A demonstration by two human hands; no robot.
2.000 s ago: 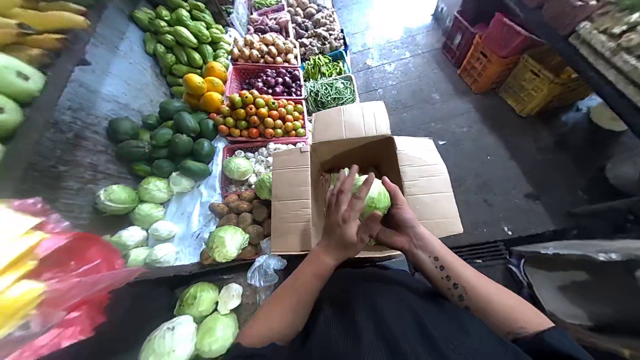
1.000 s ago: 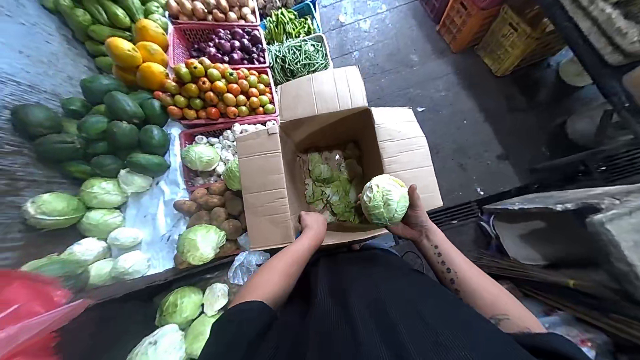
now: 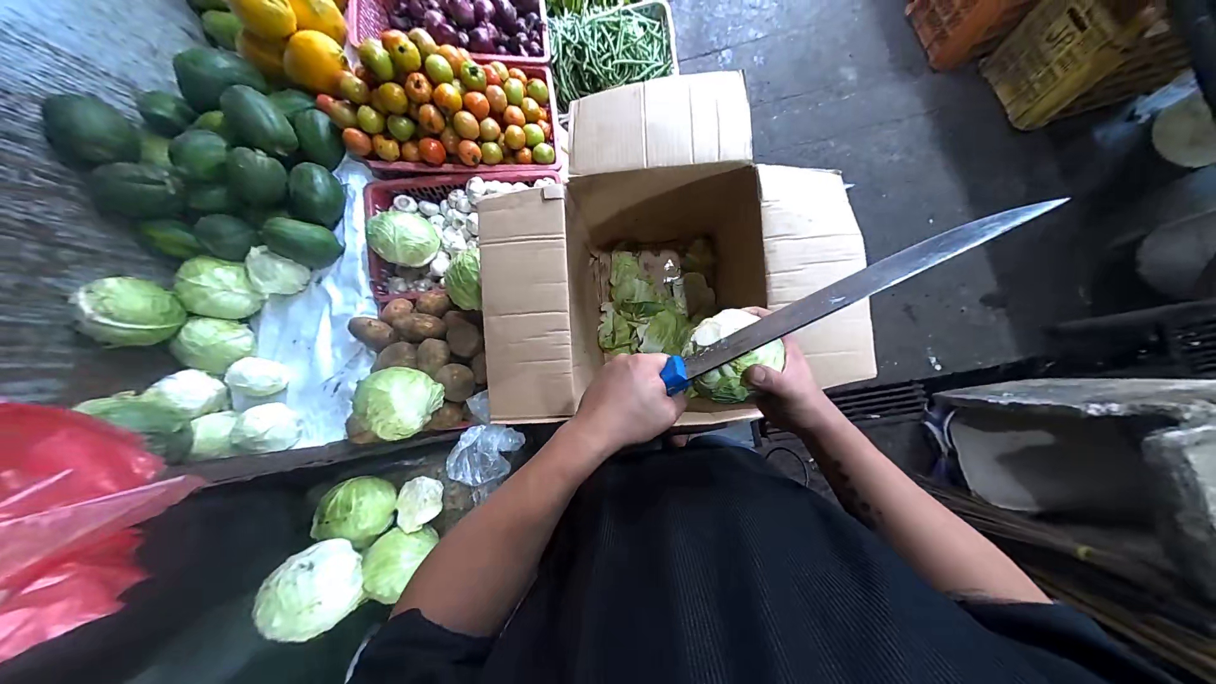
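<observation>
My left hand [image 3: 627, 404] is closed around the blue handle of a long knife [image 3: 874, 277]. Its blade crosses over a green cabbage [image 3: 730, 356] and points up to the right, past the box. The cabbage rests in my right hand [image 3: 793, 380], with the thumb on its near side, above the near edge of an open cardboard box [image 3: 525, 304]. Loose cabbage leaves [image 3: 641, 294] lie at the bottom of the box. Whether the blade touches the cabbage cannot be told.
Left of the box are potatoes [image 3: 432, 342], a crate of garlic [image 3: 456, 223], tomatoes [image 3: 465, 109], papayas [image 3: 228, 157] and more cabbages [image 3: 214, 285]. Several cabbages [image 3: 309, 589] lie lower left, near a red plastic bag [image 3: 66, 513]. A yellow crate [image 3: 1054, 62] stands upper right on the floor.
My left hand, seen at the box's near edge one second ago, now holds a long knife over the cabbage. The cabbage in my right hand has moved left, over the box's near edge.
</observation>
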